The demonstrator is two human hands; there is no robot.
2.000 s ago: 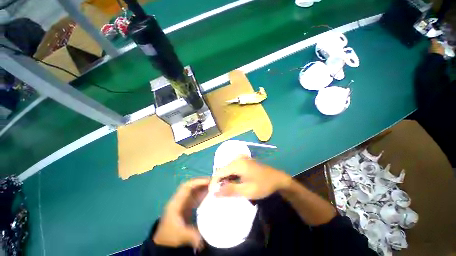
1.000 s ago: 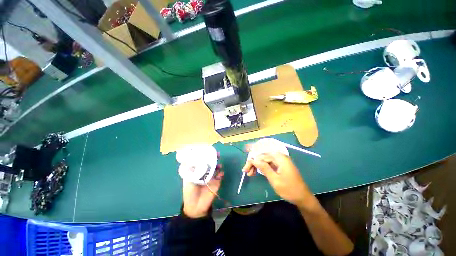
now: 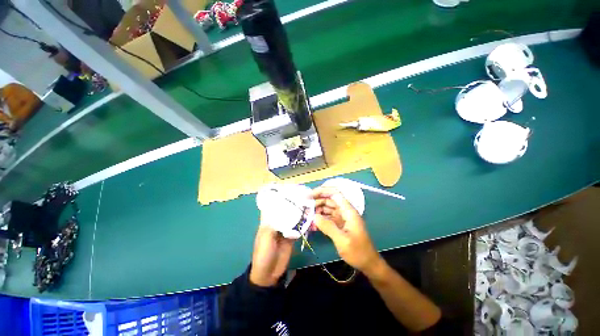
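Observation:
My left hand point(image 3: 272, 252) holds a round white housing point(image 3: 281, 207) up from below, over the bench's front part. My right hand point(image 3: 345, 230) is at the housing's right side, its fingertips touching the rim; whether they grip a small part is hidden. A thin wire lead point(image 3: 337, 279) hangs from the housing in a loop. Another white round piece point(image 3: 352, 192) lies on the bench behind my right hand, with a narrow white arm point(image 3: 383, 191) pointing right.
Black electric screwdriver point(image 3: 273, 59) hangs over the screw feeder point(image 3: 296, 155) on a cardboard mat point(image 3: 227, 167). A yellow-and-white tube point(image 3: 378, 123) lies on the mat. White housings point(image 3: 501, 142) sit at right. Carton parts point(image 3: 526, 282) are lower right, a blue crate point(image 3: 161, 318) lower left.
My right hand has moved from the white piece on the bench to the housing in my left hand. The housing has shifted slightly right. The narrow strip under my right hand no longer shows there.

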